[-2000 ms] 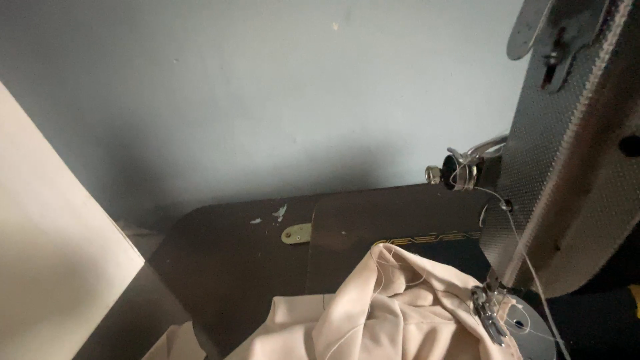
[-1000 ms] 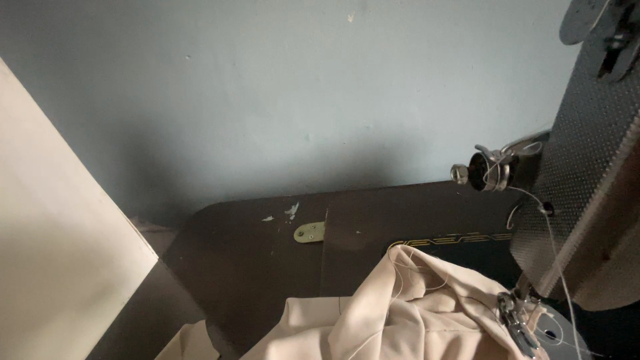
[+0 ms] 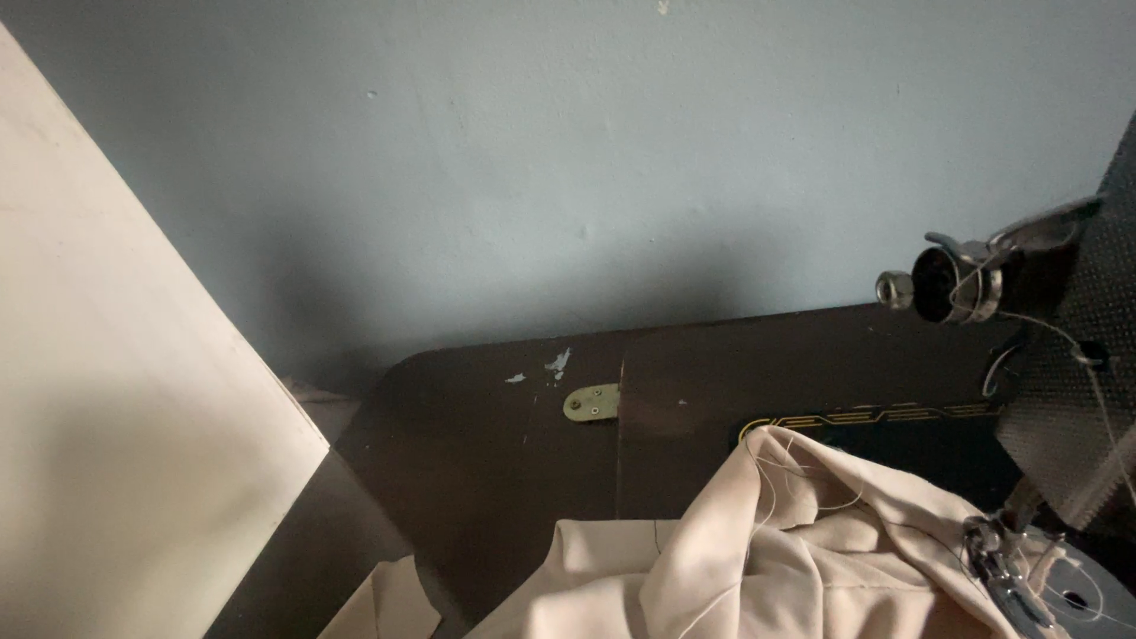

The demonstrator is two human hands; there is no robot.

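Note:
Neither my left hand nor my right hand shows in the head view. A beige fabric piece (image 3: 692,577) lies bunched on the dark sewing machine table, with loose threads over its raised fold. Its right edge reaches the metal presser foot (image 3: 1003,568) of the sewing machine; whether the foot presses on it cannot be told. Above, the thread tension assembly (image 3: 957,282) juts from the textured machine head (image 3: 1065,444), and a light thread runs down from it.
A blue-grey wall (image 3: 532,177) stands behind the dark wooden table (image 3: 479,444), which has a metal hinge plate (image 3: 593,404) and chipped spots. A pale flat panel (image 3: 115,399) fills the left side. Another beige fabric part (image 3: 390,603) lies at the bottom.
The view has shifted, so the machine head sits farther right in the frame. The fabric looks much the same.

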